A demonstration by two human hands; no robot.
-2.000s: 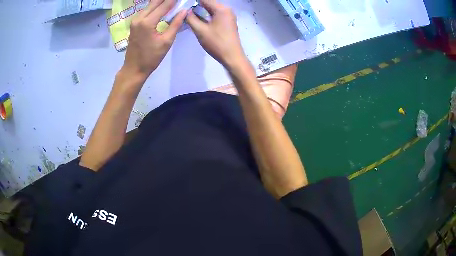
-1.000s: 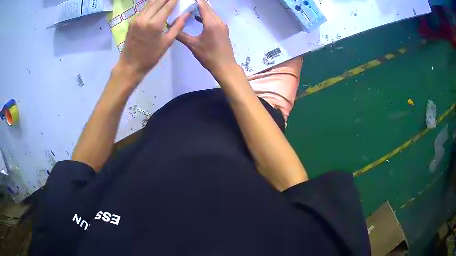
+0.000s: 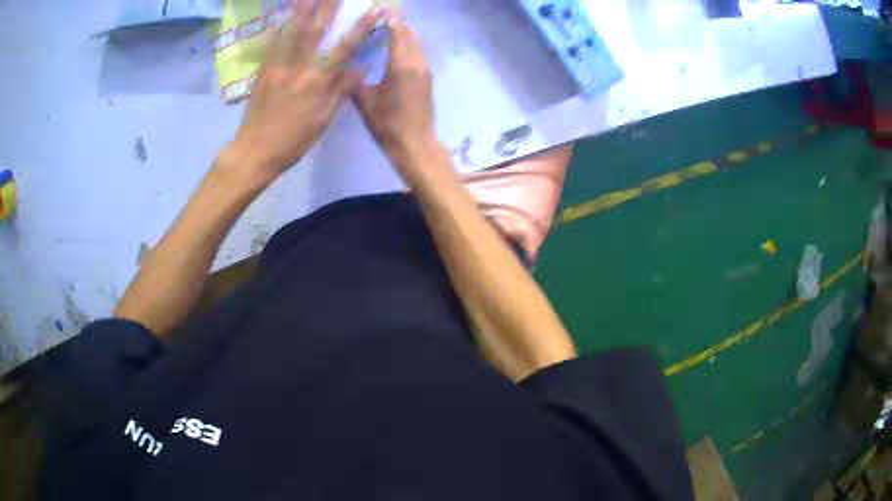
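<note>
My left hand (image 3: 298, 103) and my right hand (image 3: 399, 93) are together at the top of the view, blurred. Between their fingers is a retail box (image 3: 374, 49), white and light blue, mostly hidden by the hands. The fingers of both hands touch it. A yellow sticker sheet (image 3: 235, 70) with rows of red-outlined white rectangles lies on the table beside and partly under my left hand. Whether a label is at the fingertips cannot be told.
A light blue box (image 3: 577, 44) lies right of my hands. Another box (image 3: 161, 14) stands at the upper left. The white worktable (image 3: 88, 196) bears a yellow and blue roll (image 3: 7, 196) at its left. The green floor (image 3: 636, 264) has yellow lines and plastic scraps.
The view has shifted slightly. The left hand now lies flatter over the box, and the right hand has moved a little left and stays at the box's side.
</note>
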